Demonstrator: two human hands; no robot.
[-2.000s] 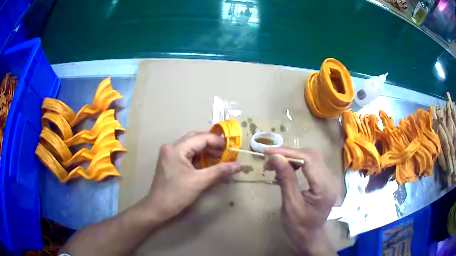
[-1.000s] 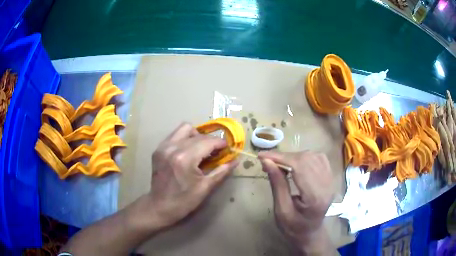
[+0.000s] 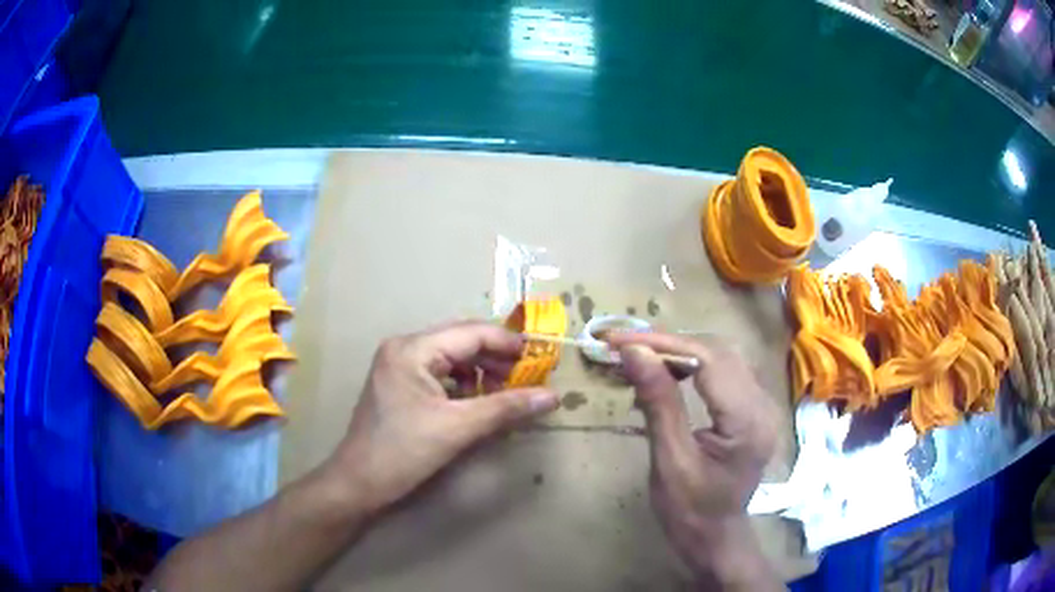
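My left hand [image 3: 434, 399] holds an orange oval ring [image 3: 539, 342] upright over the board, its outer band turned to the right. My right hand [image 3: 706, 434] holds a thin pale stick [image 3: 679, 361] like a pencil, and its tip reaches the ring's band near my left fingertips. The white glue cup [image 3: 600, 326] stands on the board just behind my right fingers, which partly cover it. Dark spots lie around the cup.
Joined ring-and-tail pieces [image 3: 220, 377] lie in a row at left beside a blue bin [image 3: 58, 382]. Stacked orange rings [image 3: 754, 220], a white bottle [image 3: 854, 217] and heaped wavy tails [image 3: 951, 347] are at right. A green surface [image 3: 382, 75] runs along the back.
The ring has turned so that its outer band shows more and its opening less. My right hand and the stick have moved slightly up, now partly covering the cup.
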